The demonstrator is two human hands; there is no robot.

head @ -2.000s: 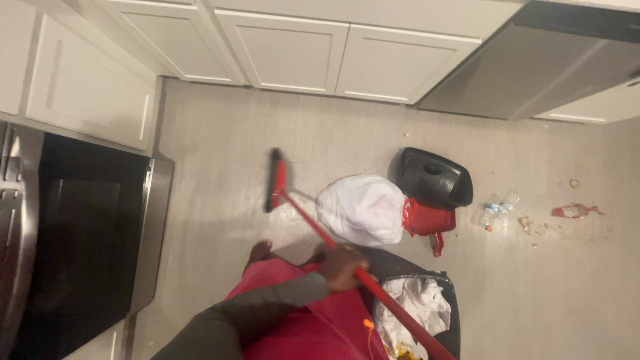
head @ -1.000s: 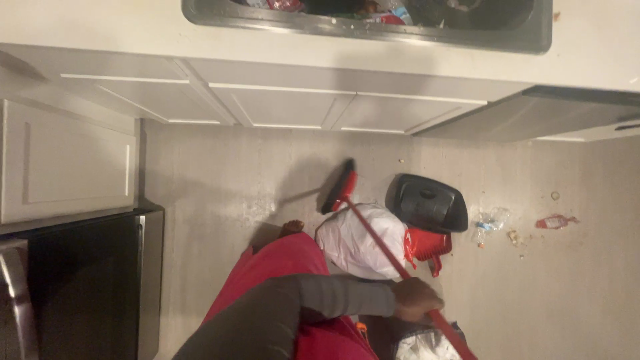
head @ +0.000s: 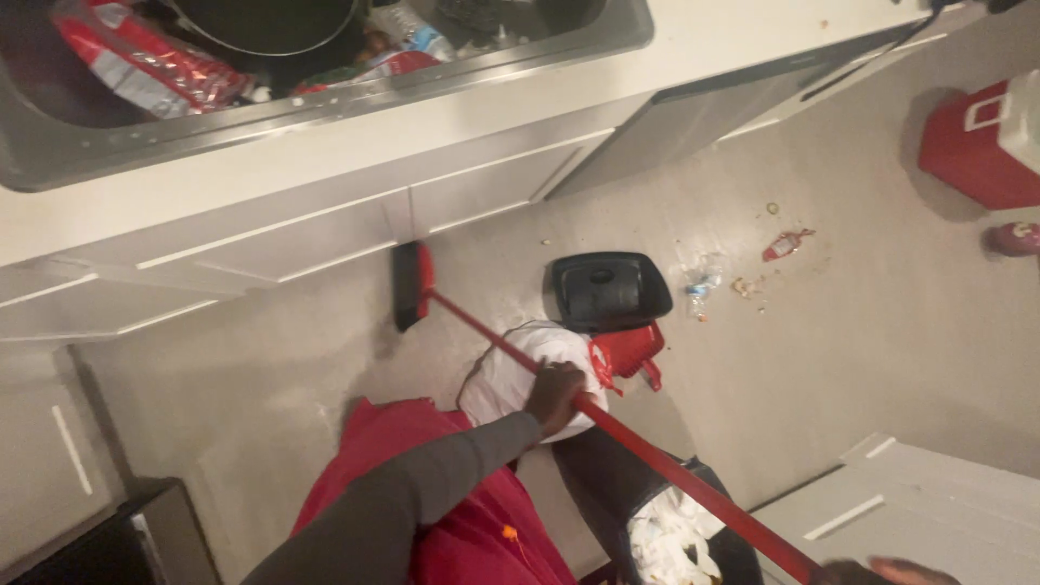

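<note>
My left hand [head: 556, 398] is closed around the red handle of a broom [head: 496, 337], whose black-bristled head [head: 412, 286] is beside the base of the white cabinets. At the bottom right edge, my right hand [head: 886, 570] is at the upper end of the handle; it is partly cut off, and its grip is unclear. Below the handle's middle lies a white bag with red ties [head: 504, 378]. Touching it is a red dustpan [head: 630, 351], partly under a black plastic lid [head: 611, 291]. Under the handle stands a black trash bin [head: 601, 479] holding crumpled white material.
A clear plastic bottle [head: 699, 294], a red wrapper [head: 785, 245] and crumbs [head: 747, 286] lie on the floor. A red cooler [head: 979, 146] stands at the right. Above the cabinets, the sink [head: 520, 65] holds a dark pan and packaging. A white panelled surface [head: 902, 508] is at lower right.
The broom head has moved from the open floor left of the white bag, past a spot just above the bag, to beside the cabinet base. The view has shifted and turned, bringing the cooler into sight.
</note>
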